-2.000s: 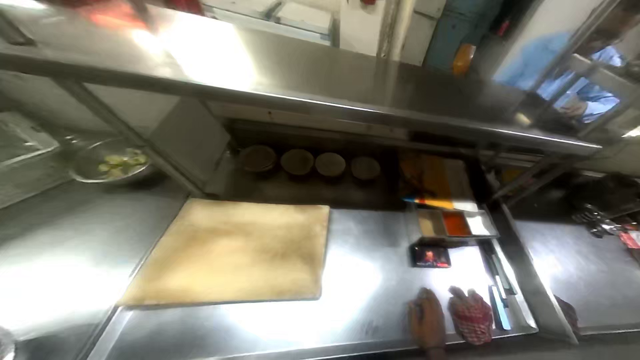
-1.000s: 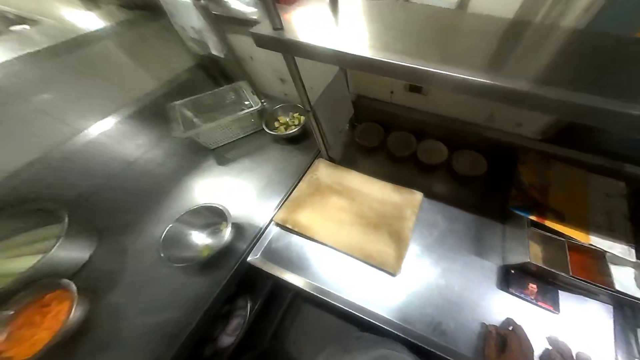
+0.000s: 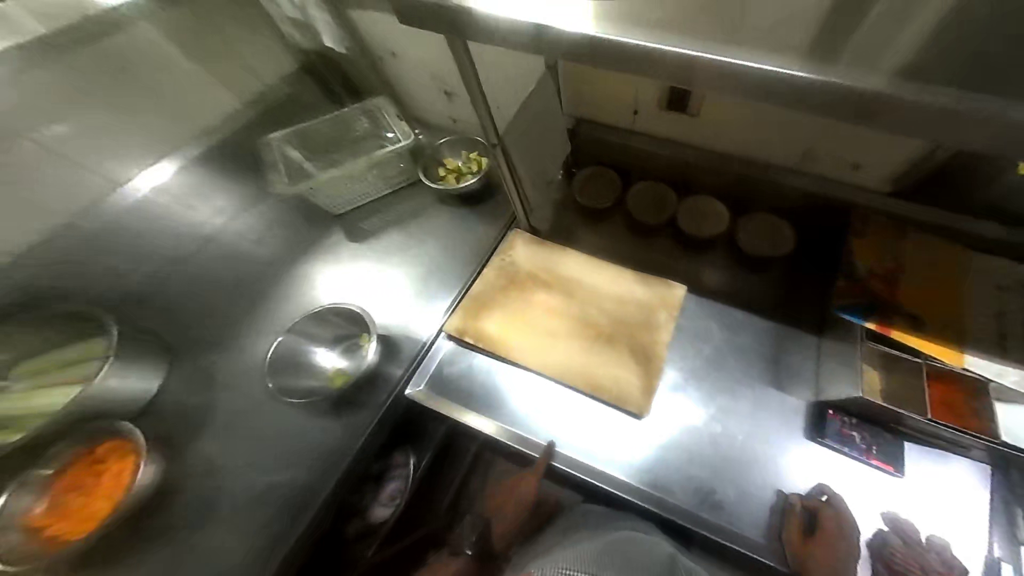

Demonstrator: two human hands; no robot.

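Note:
Low in the head view, a hand that I take for my left hand point(image 3: 516, 492) is below the counter's front edge, one finger pointing up to it. Dark band-like detail shows at its wrist. At the lower right, what looks like my right hand point(image 3: 820, 528) rests curled on the steel counter; what is inside its fingers is hidden. Just right of it lies a blurred reddish-brown shape point(image 3: 916, 548), a hand or cloth, I cannot tell which. A phone point(image 3: 860, 440) with a lit screen is above them. A tan rectangular board point(image 3: 568, 312) lies left of the phone.
On the left counter are a steel bowl point(image 3: 320, 352), a bowl of chopped orange food point(image 3: 84, 492), a bowl of pale green pieces point(image 3: 56, 376), a plastic basket point(image 3: 344, 156) and a small bowl of cut pieces point(image 3: 458, 168). Several round containers point(image 3: 702, 216) stand under the shelf.
The view has swung left, bringing in the left counter. A hand low in the middle now shows below the counter edge. The hand and the reddish-brown shape remain below the phone.

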